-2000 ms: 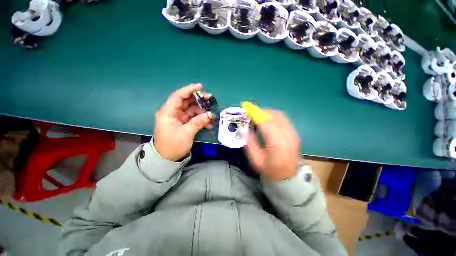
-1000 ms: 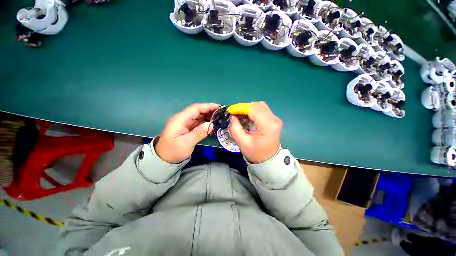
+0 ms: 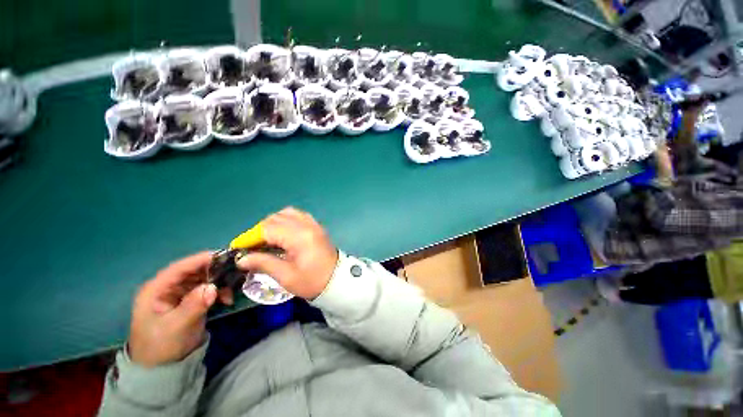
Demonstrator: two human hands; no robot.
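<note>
My left hand (image 3: 173, 308) holds a small black module (image 3: 226, 273) between thumb and fingers at the bench's near edge. My right hand (image 3: 295, 254) grips the yellow-handled tool (image 3: 249, 237), with its fingers and thumb at the module's right side. The tool's tip is hidden. A white housing (image 3: 265, 289) shows below my right hand, partly covered by its fingers; I cannot tell how it is held.
White units with dark parts inside (image 3: 185, 120) stand in rows across the bench. Further white shells (image 3: 591, 110) are massed at the right. A cardboard box (image 3: 464, 281) and a blue bin (image 3: 562, 248) lie below the bench edge. People stand at the far right.
The view has swung to the right, so more shells and people show. Since the oldest frame, my right hand and the yellow tool have come to the module in my left hand.
</note>
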